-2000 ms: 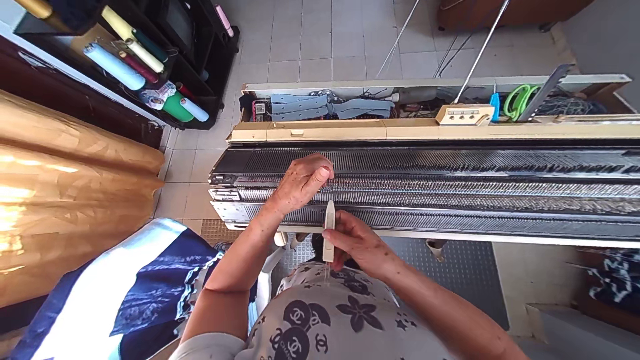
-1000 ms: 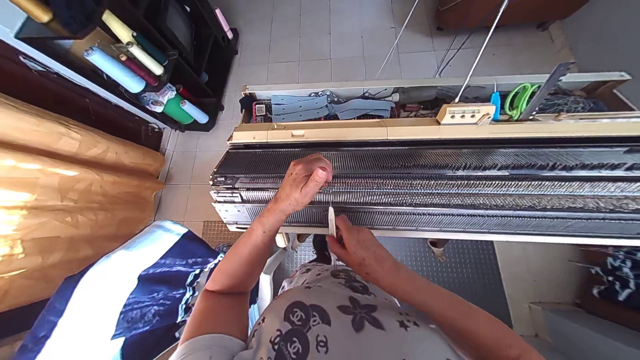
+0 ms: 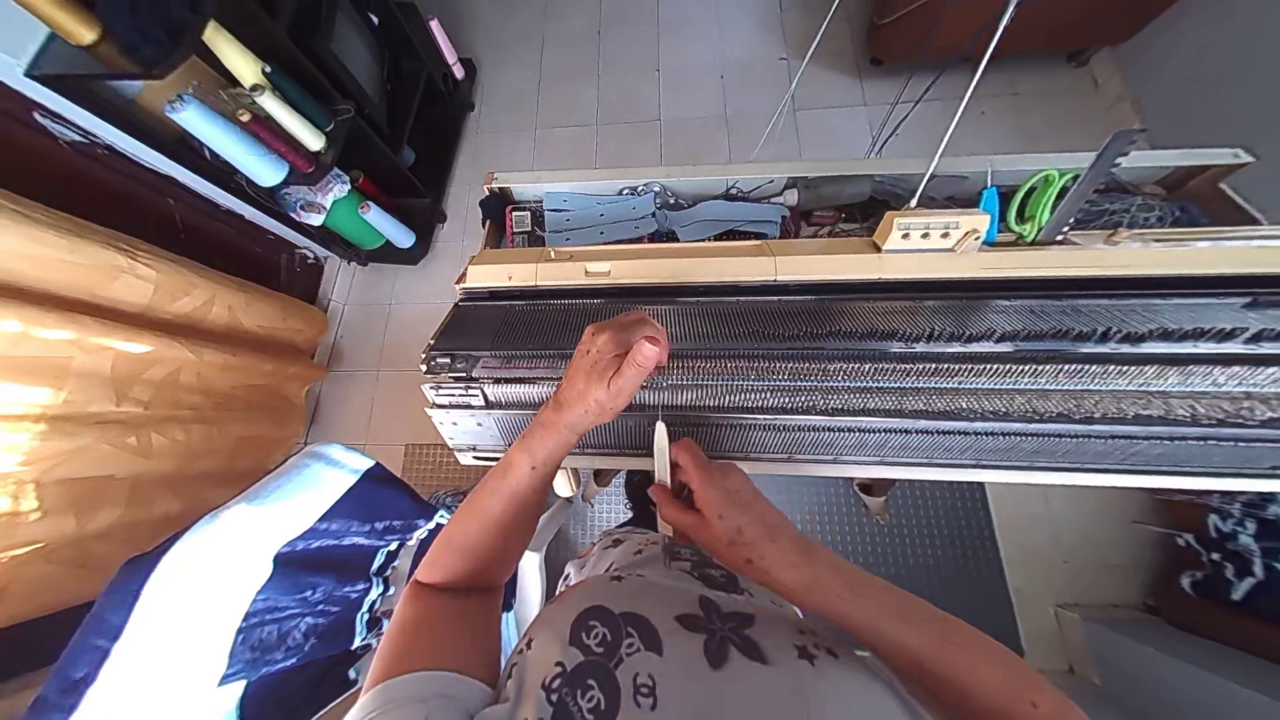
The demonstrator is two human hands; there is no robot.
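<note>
A knitting machine with two needle beds (image 3: 900,440) runs across the view from the centre to the right edge. My left hand (image 3: 615,370) rests over the beds near their left end, thumb up and fingers curled; what its fingertips touch is hidden. Just below and to the right, at the front edge, my right hand (image 3: 710,500) grips a white-handled latch tool (image 3: 662,460). The tool points away from me, and its thin metal tip reaches over the front bed, close to the left hand.
Behind the beds a long tray (image 3: 840,165) holds green-handled scissors (image 3: 1040,200), grey-blue strips (image 3: 600,217) and cords. A row-counter box (image 3: 930,230) sits on the cream rail. Yarn cones (image 3: 228,138) fill a dark shelf at upper left. Blue and white cloth (image 3: 270,590) lies lower left.
The white-handled tool has shifted and turned slightly in my right hand since the earliest frame. My left hand has stayed over the same part of the beds.
</note>
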